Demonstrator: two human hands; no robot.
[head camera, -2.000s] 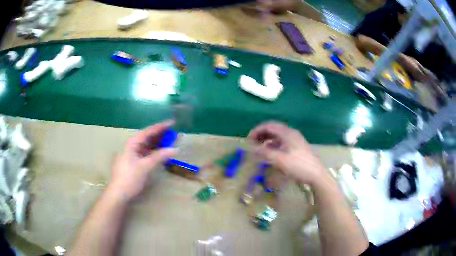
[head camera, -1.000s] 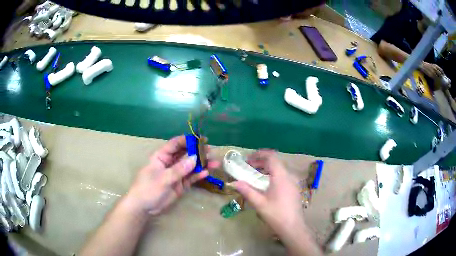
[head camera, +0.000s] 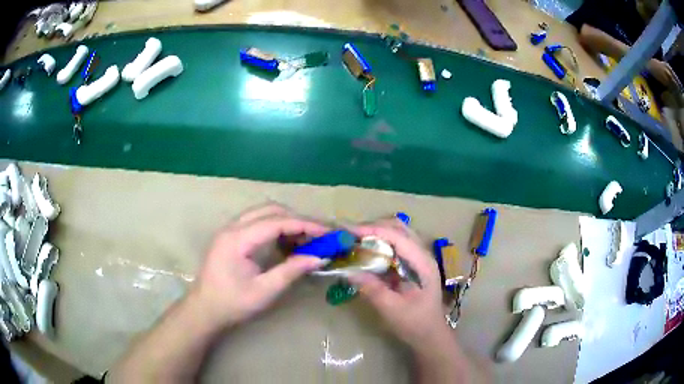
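Observation:
My left hand (head camera: 259, 262) grips a blue battery (head camera: 324, 246) with a brownish side. My right hand (head camera: 401, 274) holds a white housing shell (head camera: 373, 255) against the battery, at the centre of the bench. The battery lies over or partly in the shell; blur and fingers hide how far. A green circuit board (head camera: 341, 292) shows just below my hands. More batteries with wires lie right of my right hand, one blue and brown (head camera: 484, 231), another beside it (head camera: 448, 262).
A green conveyor belt (head camera: 225, 150) crosses ahead, carrying white shells (head camera: 495, 112) and batteries with boards (head camera: 259, 58). A shell pile (head camera: 26, 247) lies left, a small shell group (head camera: 521, 334) right, near a black coil (head camera: 645, 274). A person's arm (head camera: 607, 49) shows far right.
My two hands have come together, bringing the white shell and the blue battery into contact. The view has shifted, so the belt and its parts sit higher in the frame.

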